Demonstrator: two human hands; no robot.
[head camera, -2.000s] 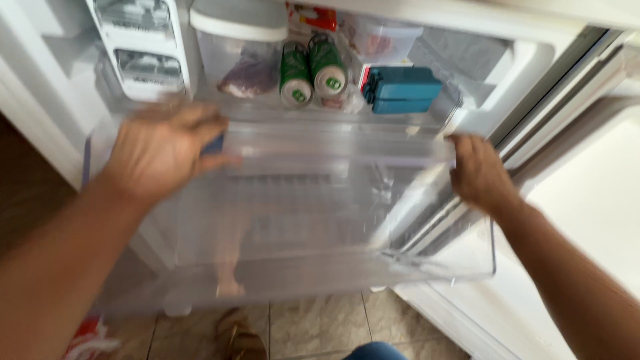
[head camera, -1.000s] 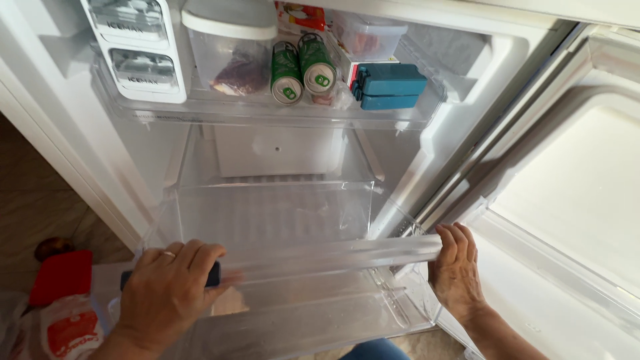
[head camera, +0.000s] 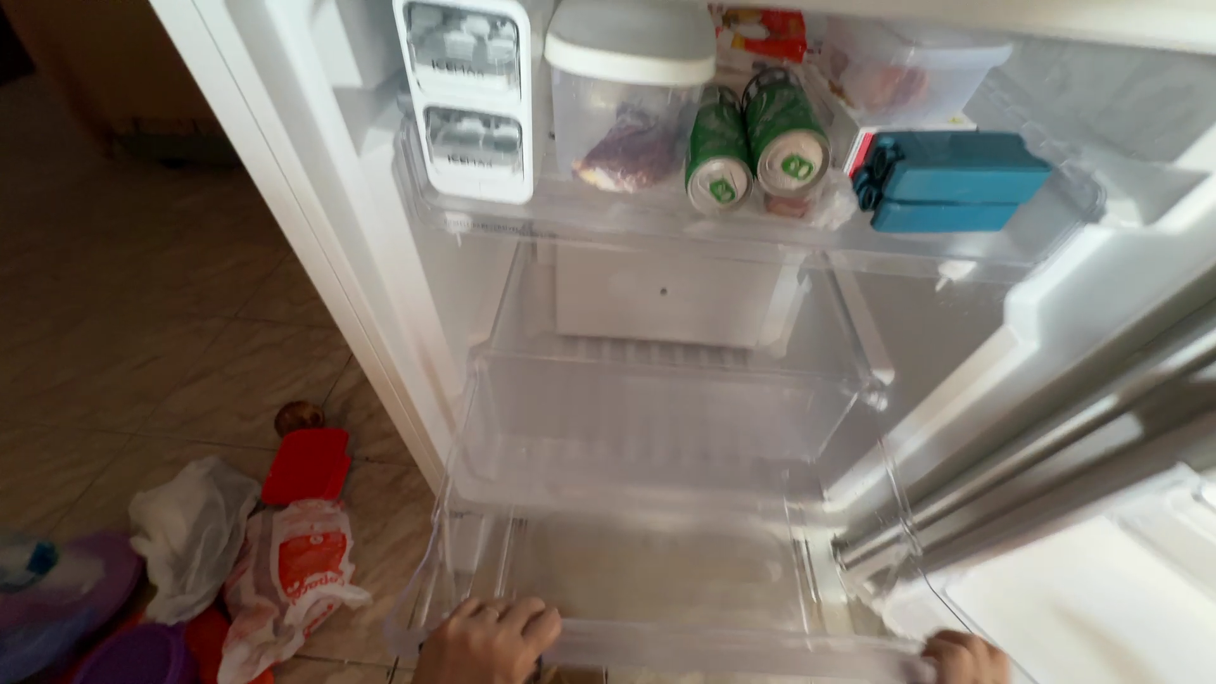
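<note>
A clear plastic freezer drawer (head camera: 655, 475) juts out of the compartment, low in the view. My left hand (head camera: 489, 641) grips the left part of its front edge, fingers curled over the rim. At the right end of the same edge, my right hand (head camera: 964, 655) holds on with its fingers over the top. Both palms are cut off by the bottom of the view. Above the drawer is a clear shelf (head camera: 760, 242) bearing a white ice maker unit (head camera: 475, 104), a lidded plastic tub (head camera: 627, 85), two green cans (head camera: 784, 133) and a teal plastic container (head camera: 959, 180).
The opened door (head camera: 1092, 589) stands at the right. On the tiled floor (head camera: 190, 313) at the left lie plastic bags (head camera: 304, 579), a red plastic piece (head camera: 307, 465), a purple lid (head camera: 138, 655) and a round brown item (head camera: 298, 416).
Both hands have moved down in the view with the drawer's front edge, and the drawer lies lower than before. More of the floor at the left shows now.
</note>
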